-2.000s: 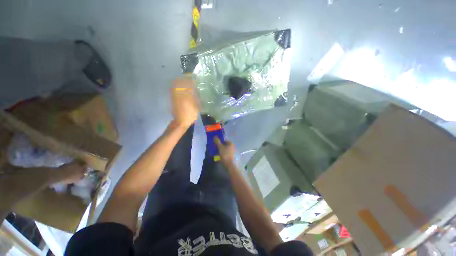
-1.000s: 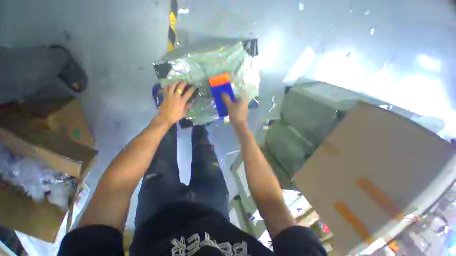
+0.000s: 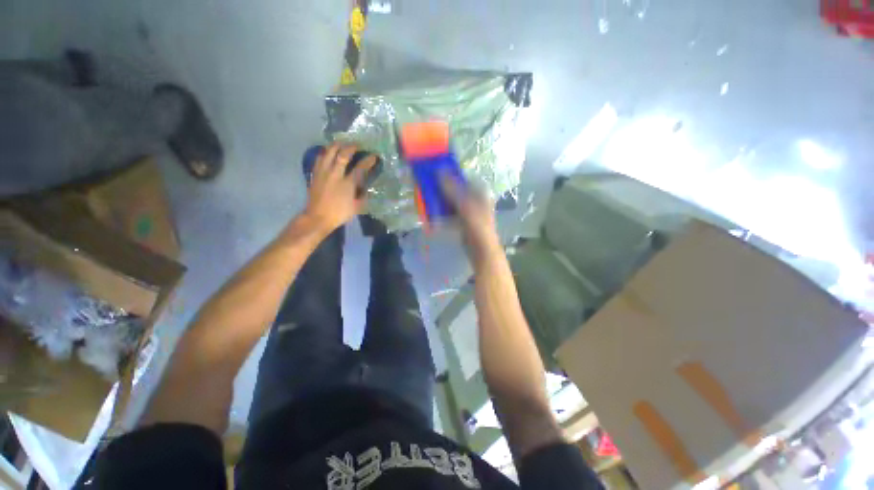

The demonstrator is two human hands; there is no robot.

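A pale green parcel [image 3: 498,144], glossy with clear tape, lies on the floor at my feet, with dark patches at its corners. My left hand [image 3: 335,185] presses on its near left side, fingers spread, over or beside a dark patch [image 3: 367,169] that it partly hides. My right hand [image 3: 468,206] grips the blue-and-orange tape gun [image 3: 436,177] above the parcel's middle. The right hand and tape gun are blurred. Whether the tape gun touches the parcel I cannot tell.
An open carton [image 3: 96,278] with clear plastic inside is at the left, beside another person's leg and dark shoe [image 3: 195,139]. Green parcels [image 3: 599,230] and a large closed carton [image 3: 709,335] with orange tape strips stand at the right. Yellow-and-black tape [image 3: 355,43] marks the floor.
The tape gun has come from beside the near edge to over the parcel, and now tilts. My left hand moved from the left corner onto the parcel's near left side.
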